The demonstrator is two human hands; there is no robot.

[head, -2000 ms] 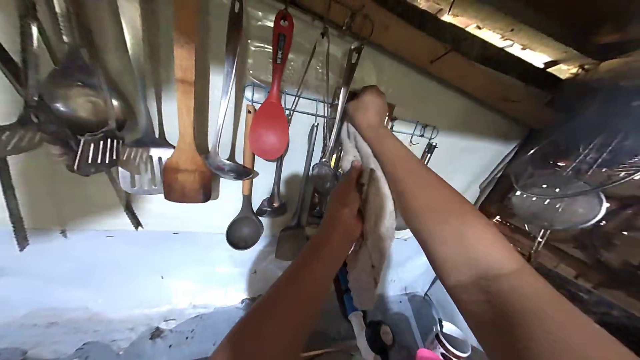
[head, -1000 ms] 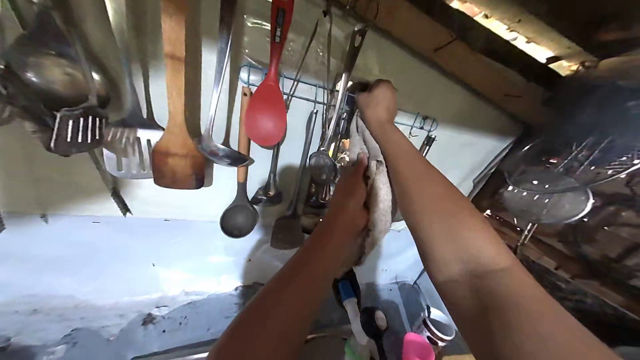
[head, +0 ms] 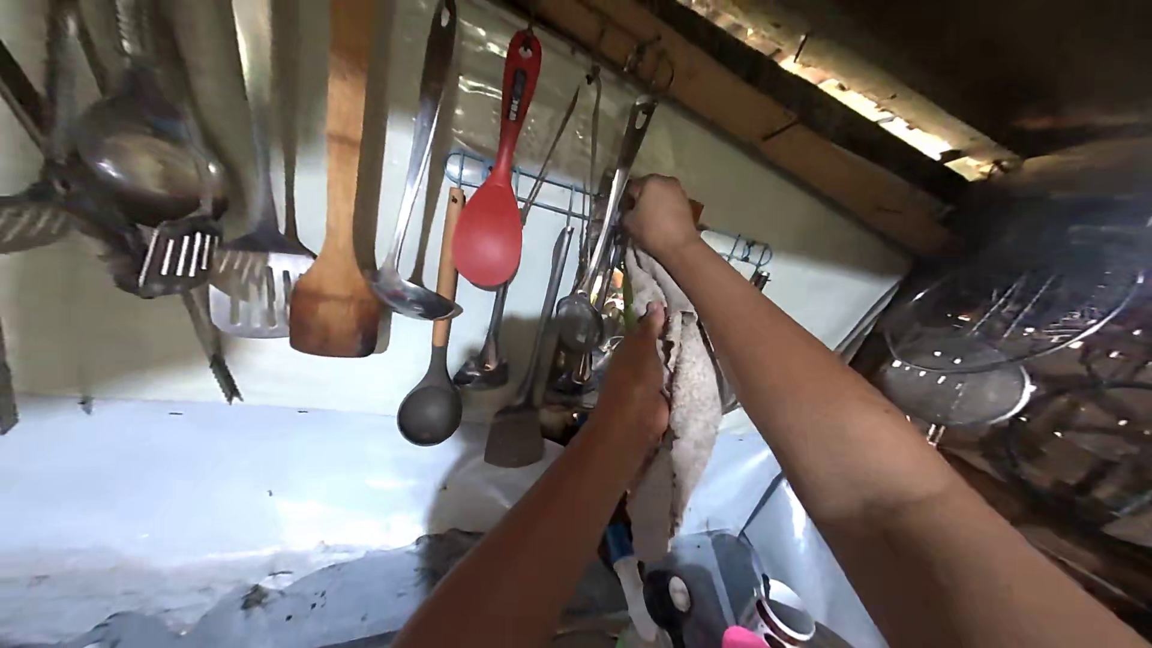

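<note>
My right hand (head: 661, 216) is closed at the wire rack on the wall, on something brownish by the top of a pale, stained cloth (head: 697, 396); what exactly it grips is hidden. Lower down, my left hand (head: 639, 378) grips the cloth, its thumb up, and the cloth hangs beside it. Just left of the hands hangs a metal utensil with a long handle (head: 621, 180). A red silicone spoon (head: 488, 234), a grey ladle with a wooden handle (head: 429, 409) and a dark turner (head: 515, 436) hang farther left.
A wooden spatula (head: 335, 306), a steel ladle (head: 409, 292) and slotted turners (head: 261, 288) hang at the left. Round strainers (head: 954, 382) are at the right. Below the hands are a cup (head: 785, 612) and a blue-and-white handle (head: 630, 576). A wooden beam (head: 747, 117) crosses above.
Both hands remain at the rack with the cloth. The cloth's lower part hangs differently below my left hand. The view has shifted slightly.
</note>
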